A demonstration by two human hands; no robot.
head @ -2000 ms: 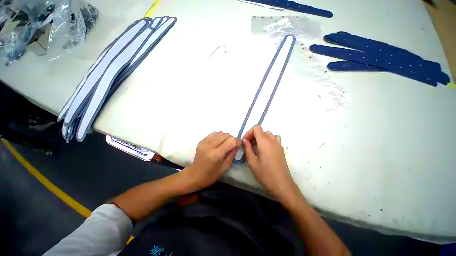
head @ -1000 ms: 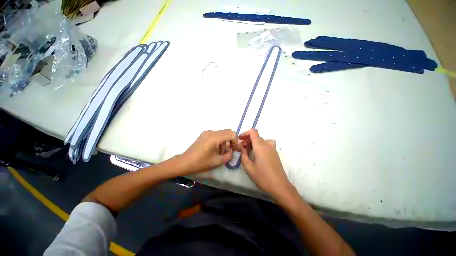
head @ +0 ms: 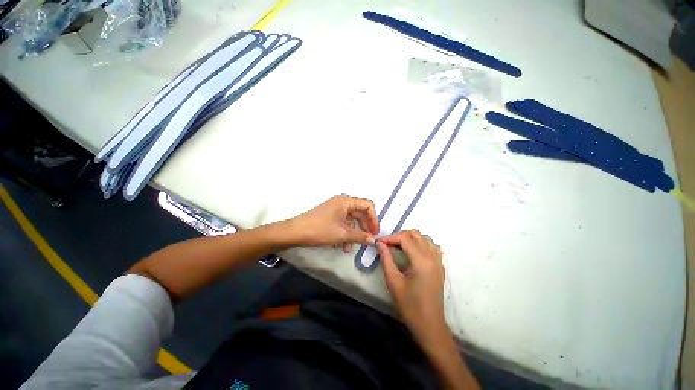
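A long narrow strip with rounded ends (head: 424, 179) lies white side up with a blue-grey border, its near end by the table's front edge. My left hand (head: 339, 221) is above the strip's near end from the left, thumb and fingertips pinched together. My right hand (head: 417, 270) meets it from the right, thumb and forefinger pinched. The fingertips of both hands touch or nearly touch over the strip. Something tiny and pale shows between them; it is too small to make out.
A fanned stack of white-faced strips (head: 187, 103) lies at left. Dotted navy strips (head: 590, 143) overlap at right. A single navy strip (head: 442, 43) lies at the far side. A clear plastic bag (head: 457, 78) is beyond the work. Crinkled clear bags (head: 114, 30) are upper left.
The camera view has shifted and turned. My hands have stayed at the strip's near end; my right fingers now point more to the left, and the fingertips have come together.
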